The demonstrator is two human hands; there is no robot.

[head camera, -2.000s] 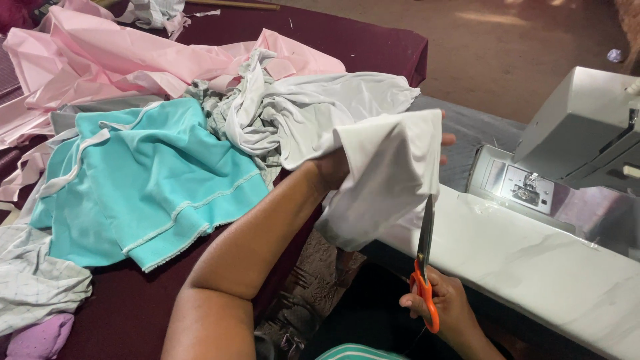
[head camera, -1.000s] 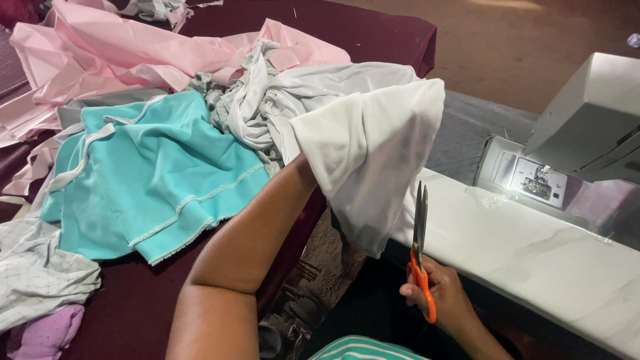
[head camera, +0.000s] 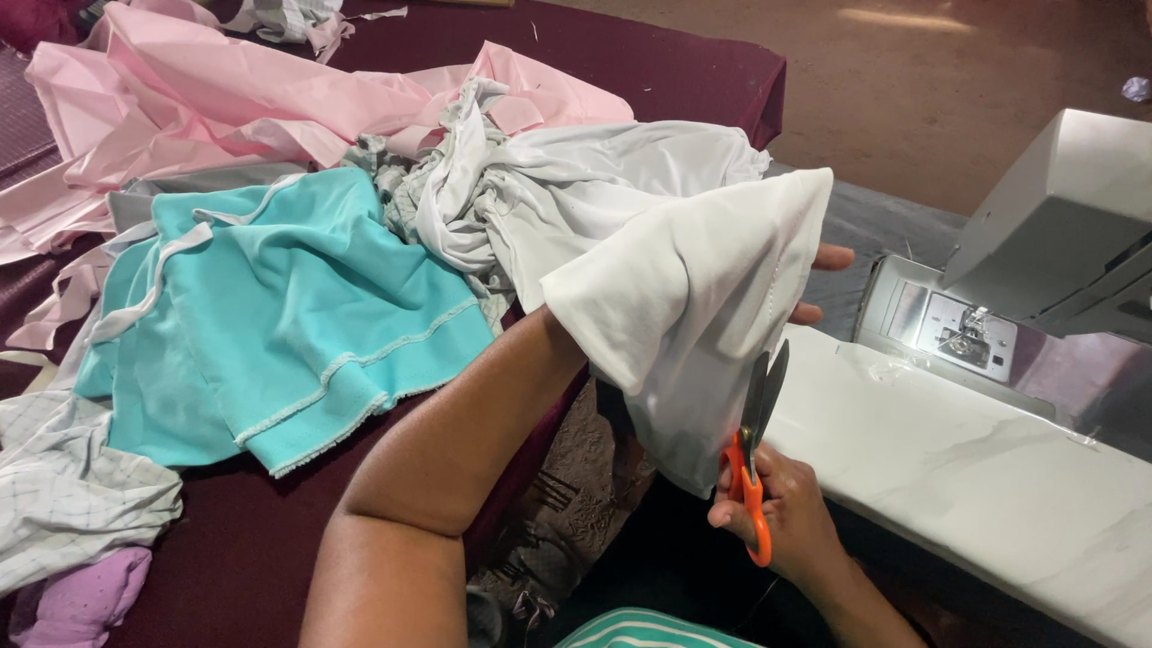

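Note:
White fabric (head camera: 693, 279) drapes over my left hand (head camera: 823, 283), whose palm is hidden beneath it; some fingertips show past the cloth's right edge. Whether those fingers pinch the cloth cannot be seen. In my right hand (head camera: 783, 508) is a pair of scissors with orange handles (head camera: 758, 531). Their dark blades point upward, slightly parted, against the lower right edge of the white fabric.
A sewing machine (head camera: 1062, 225) stands at the right behind a white marble-patterned surface (head camera: 954, 450). Turquoise fabric (head camera: 297, 315), pink fabric (head camera: 252, 90), grey-white cloth (head camera: 576, 180) and a purple piece (head camera: 85, 594) lie on a maroon-covered table (head camera: 243, 540).
The white fabric has spread wider over my left hand and forearm; two seconds ago it hung narrower. The scissor blades, parted and beside the cloth a second ago, now meet its edge.

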